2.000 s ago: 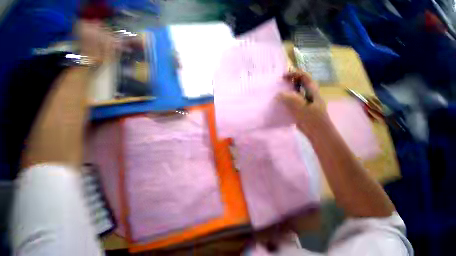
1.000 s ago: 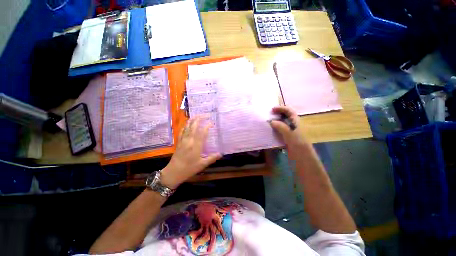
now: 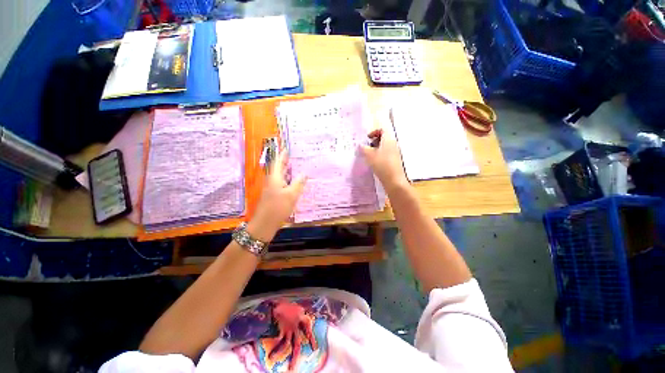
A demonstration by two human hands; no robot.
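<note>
A stack of pink forms (image 3: 332,160) lies on the right side of the open orange clip folder (image 3: 257,116). My left hand (image 3: 281,191) is at the stack's left edge beside the metal clip (image 3: 269,151), thumb apart from the fingers; it grips nothing that I can see. My right hand (image 3: 385,159) is at the stack's right edge, closed around a dark pen (image 3: 375,138), of which only a short part shows. More pink forms (image 3: 193,167) lie on the folder's left side under a lever clip.
A blue clip folder (image 3: 205,62) with white sheets is at the back left. A calculator (image 3: 392,58), scissors (image 3: 474,115) and a squarish pale paper stack (image 3: 434,138) are to the right. A smartphone (image 3: 109,187) and steel flask (image 3: 33,156) are left. Blue crates (image 3: 605,269) stand beyond the desk.
The loose pink sheet, earlier raised by my right hand, then slanting over the stack, now lies roughly in line with it. My left hand has moved from the wristwatch-high far left to the stack's edge.
</note>
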